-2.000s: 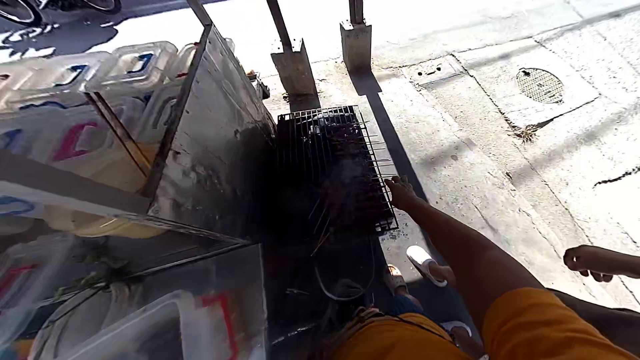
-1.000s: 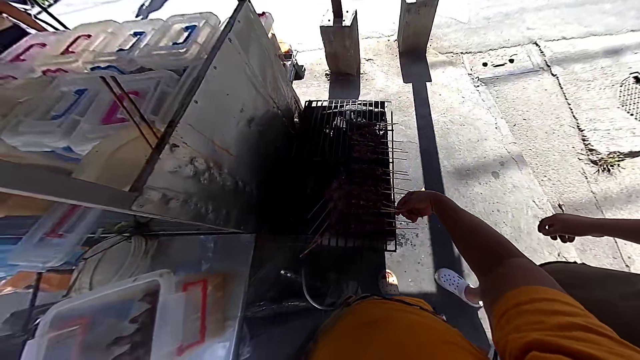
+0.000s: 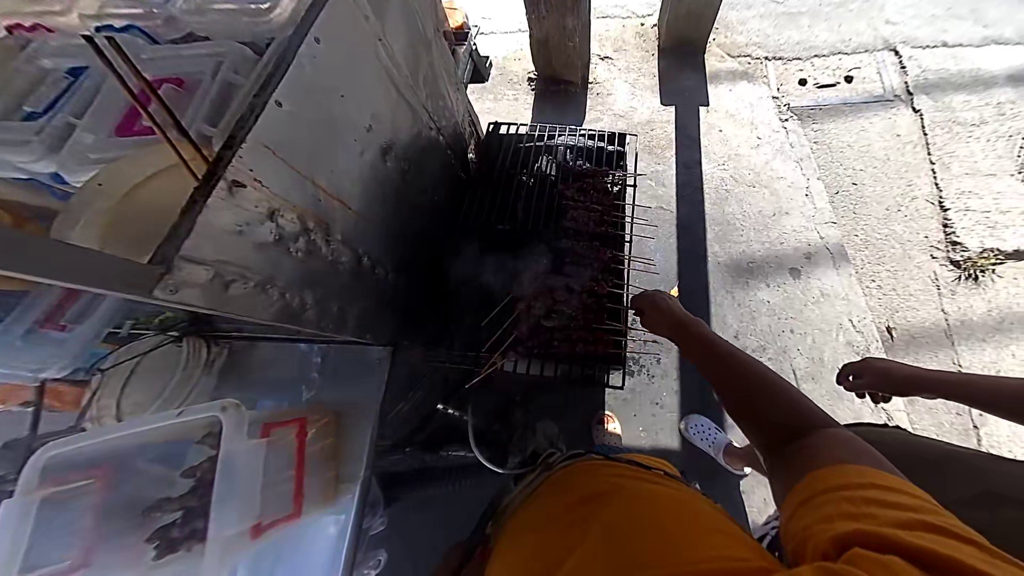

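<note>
A dark wire grill rack [image 3: 630,224] lies over a low black grill. Rows of meat skewers [image 3: 576,296] rest on it, their thin sticks poking past the right edge and others toward the lower left. At the rack's right edge, my right hand [image 3: 660,314] pinches the end of one stick, the meat side pointing left over the rack. Light smoke blurs part of the meat. The upper part of the rack shows bare bars over grey coals. My left hand is not in view.
A scorched metal cart panel [image 3: 320,160] stands left of the grill. Lidded plastic boxes [image 3: 172,104] and a clear container [image 3: 120,480] sit on the cart. Beyond the grill are two posts [image 3: 560,40]. Another person's hand [image 3: 880,378] hangs at right, near a white clog [image 3: 708,440].
The view has turned and shifted. My right hand stays at the rack's right edge, by the stick ends. The other person's hand remains at the right.
</note>
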